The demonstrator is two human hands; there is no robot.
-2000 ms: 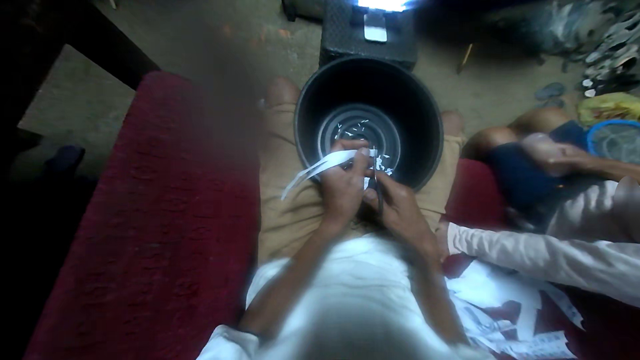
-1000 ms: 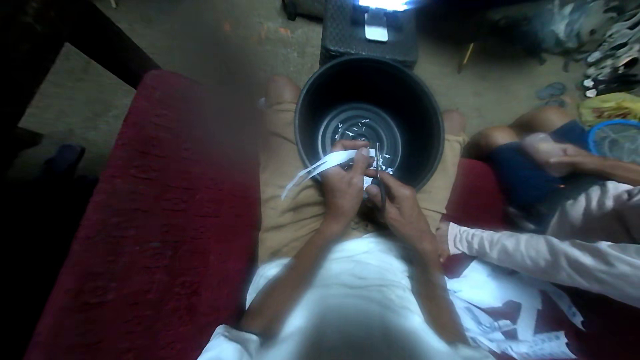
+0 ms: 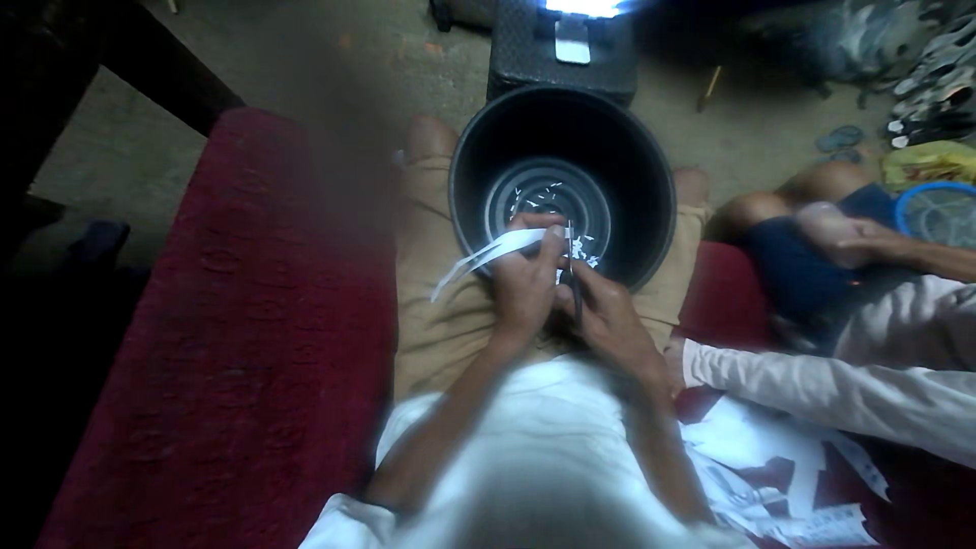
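My left hand grips a bundle of thin white strips, which look like paper or plastic, their loose ends trailing to the left. In my right hand is a pair of scissors with dark handles, its blades upright at the right end of the strips. Both hands are over the near rim of a dark round tub that stands between my knees. Small white snippets lie scattered on the tub's bottom. Whether the blades are apart is too small to tell.
Long white cut pieces lie on the red seat to my right. Beside me sits a person, with a light sleeve reaching close to my right arm. A dark box stands beyond the tub, and a blue-rimmed basket is at far right.
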